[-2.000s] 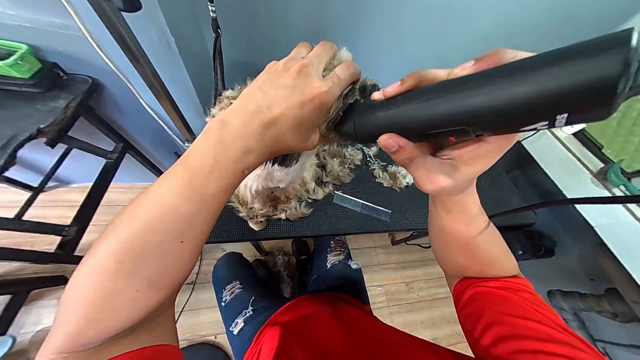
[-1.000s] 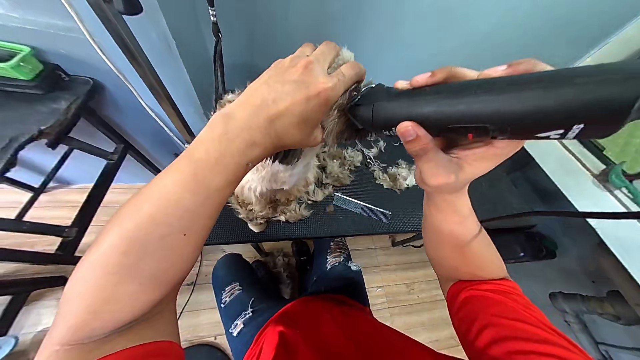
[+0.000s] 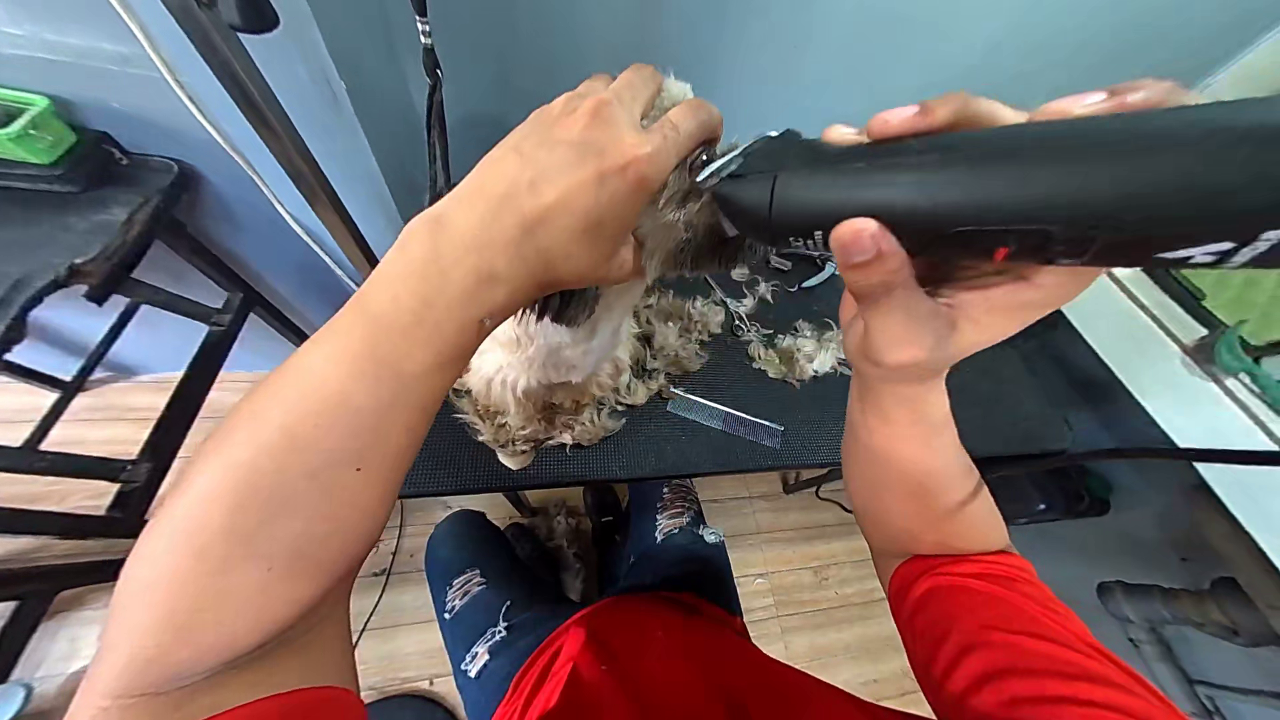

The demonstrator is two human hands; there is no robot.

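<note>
My left hand (image 3: 590, 170) grips the head of a small long-haired dog (image 3: 690, 225), which is on a black grooming table (image 3: 800, 420). My right hand (image 3: 930, 290) holds a black electric hair clipper (image 3: 960, 185) from below, thumb on its near side. The clipper's metal blade is at the dog's face, close beside an eye and my left fingers. The dog's pale, closely clipped body shows below my left wrist. Clumps of cut fur (image 3: 800, 352) lie on the table. A metal comb (image 3: 725, 417) rests near the front edge, and scissors (image 3: 738, 310) lie partly under fur.
A black grooming loop (image 3: 435, 110) hangs by a metal post (image 3: 290, 140) on the left. Beyond it stands a black stand (image 3: 90, 220) with a green basket (image 3: 35, 125). A black cord (image 3: 1130, 456) crosses at right. More fur lies on the wooden floor.
The clipper and my right hand have moved slightly; the blade now shows more plainly at the dog's face. My left hand has kept its hold on the head.
</note>
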